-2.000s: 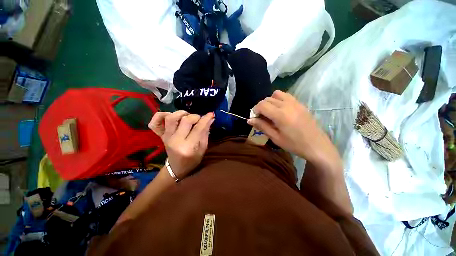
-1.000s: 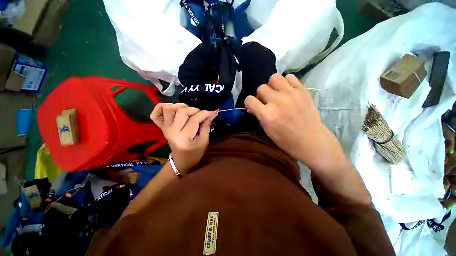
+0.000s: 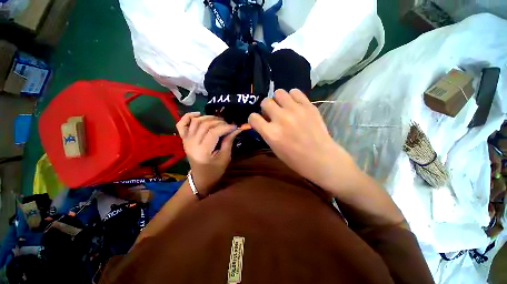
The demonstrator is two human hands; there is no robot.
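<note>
My left hand (image 3: 207,145) and my right hand (image 3: 292,125) meet over my lap, fingertips almost touching. The left fingertips pinch a small orange piece (image 3: 244,127); what it belongs to is hidden. The right hand pinches a thin pale tag string (image 3: 332,102), whose free end sticks out past its knuckles. A black lanyard strap (image 3: 236,99) with white lettering lies just beyond the hands. Part of a blue plush toy (image 3: 253,135) shows under the fingers. No hang tag is visible at the hands.
A red stool (image 3: 100,138) holds a small tag stack (image 3: 73,137). Finished toys (image 3: 66,236) lie lower left. A white sack (image 3: 161,44) with blue toys stands ahead. On the right are a tag block (image 3: 449,92), a black bar (image 3: 486,97) and a string bundle (image 3: 425,155).
My right hand has moved left, closing the gap to my left hand. The string stretched between them no longer shows; the orange piece now does. The hang tag seen earlier under my right hand is out of sight.
</note>
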